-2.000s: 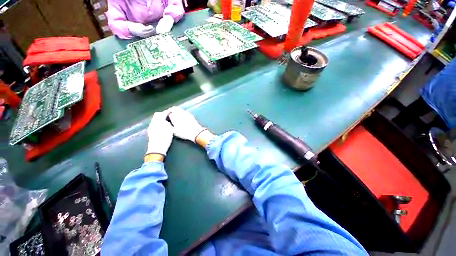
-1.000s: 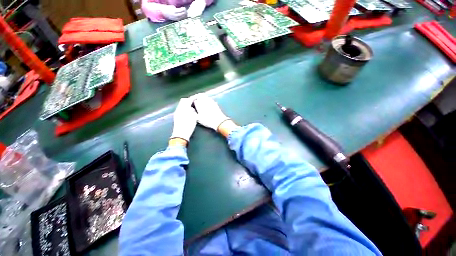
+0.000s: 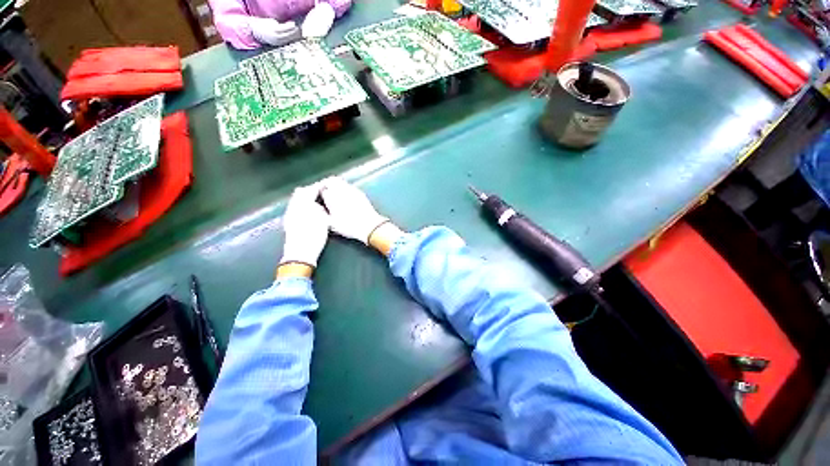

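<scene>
My left hand (image 3: 305, 227) and my right hand (image 3: 351, 211), both in white gloves, rest on the green bench mat (image 3: 428, 173) with their fingertips together. Whether anything small is between the fingers cannot be told. The black electric screwdriver (image 3: 539, 243) lies to the right of my right hand, its thin bit pointing up and left. At the lower left are two black trays: the nearer one (image 3: 156, 384) holds tiny pale pieces, the outer one (image 3: 71, 435) holds tiny silver bits. A thin dark tool (image 3: 204, 320) lies beside them.
Green circuit boards (image 3: 289, 91) stand along the far side, some over red pads (image 3: 173, 196). A grey can (image 3: 585, 107) is at the upper right. A clear plastic bag (image 3: 36, 350) lies at left. A person in pink (image 3: 273, 11) sits across. A red-lined black box (image 3: 719, 309) is at right.
The camera view has shifted and returned partway. My hands stay together on the mat, and the screwdriver and trays lie as before.
</scene>
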